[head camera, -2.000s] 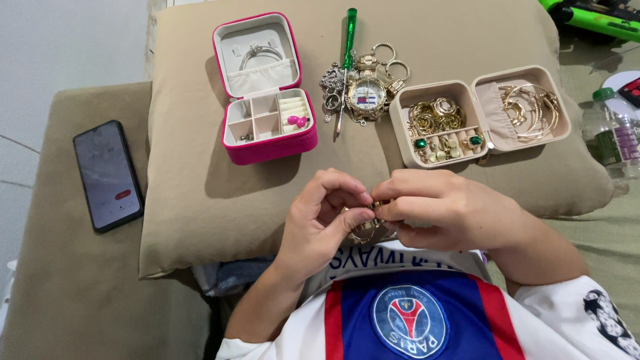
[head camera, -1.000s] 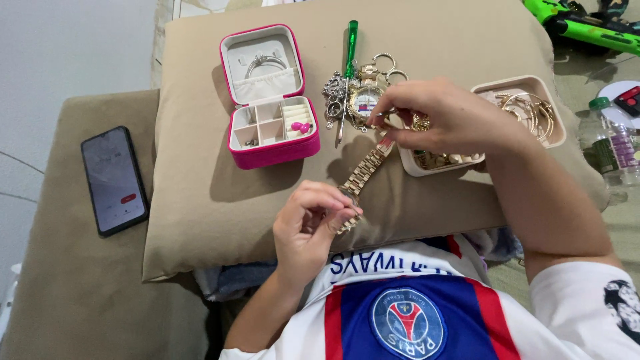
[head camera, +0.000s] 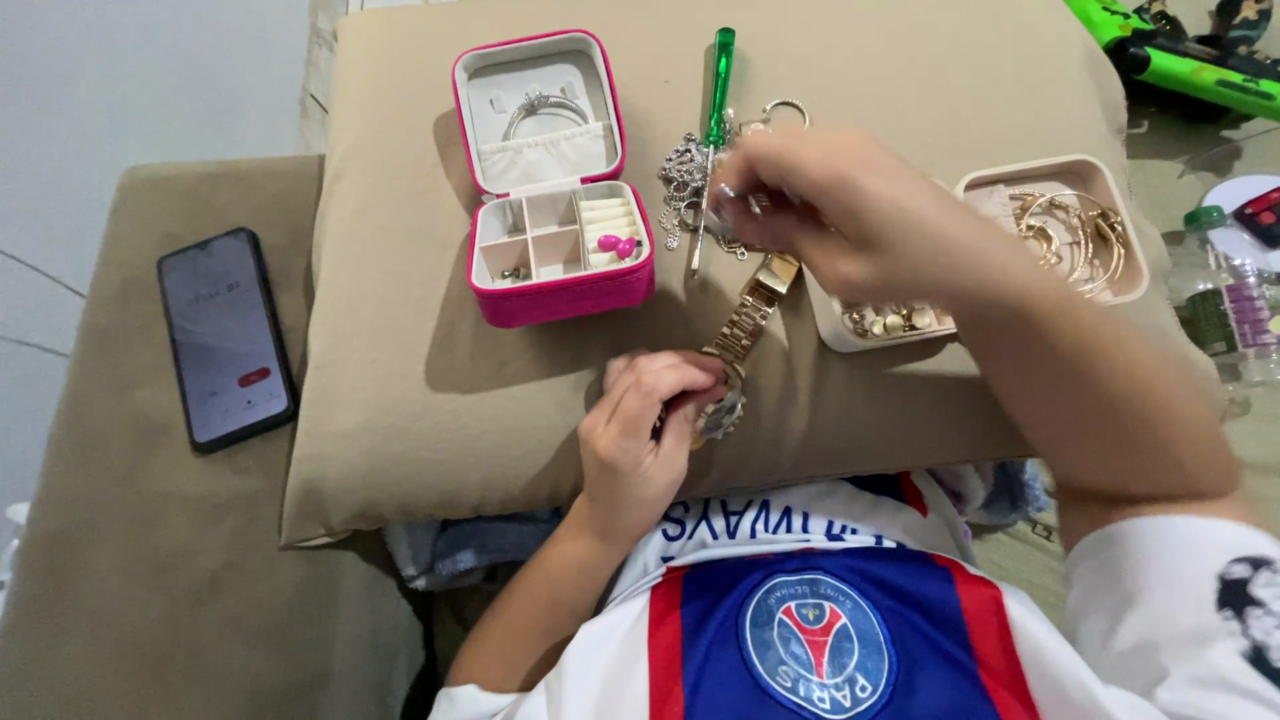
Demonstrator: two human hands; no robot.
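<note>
My left hand (head camera: 650, 430) grips a gold-toned wristwatch (head camera: 742, 330) by its case, with the metal bracelet stretched up and to the right over the cushion. Blurred by motion, my right hand (head camera: 820, 205) is over a pile of silver-toned chains (head camera: 684, 170) and other jewellery, its fingers near something silvery that I cannot make out. A screwdriver with a green handle (head camera: 720, 85) lies across the pile, tip toward me. The pink jewelry box (head camera: 560, 295) stands open at the left, with a silver-toned bracelet (head camera: 545, 112) in its lid and pink beads (head camera: 617, 245) in its tray.
A beige cushion (head camera: 540, 430) bears all this. The cream jewelry box (head camera: 1140, 285), holding gold-toned bangles (head camera: 1070, 235), is partly hidden by my right forearm. A phone (head camera: 228, 340) lies on the upholstery at the left. A plastic bottle (head camera: 1215, 290) stands at the far right.
Both hands were together near my shirt at first; my right hand has since moved up over the jewellery pile. The watch bracelet, mostly hidden between my hands before, now shows stretched out.
</note>
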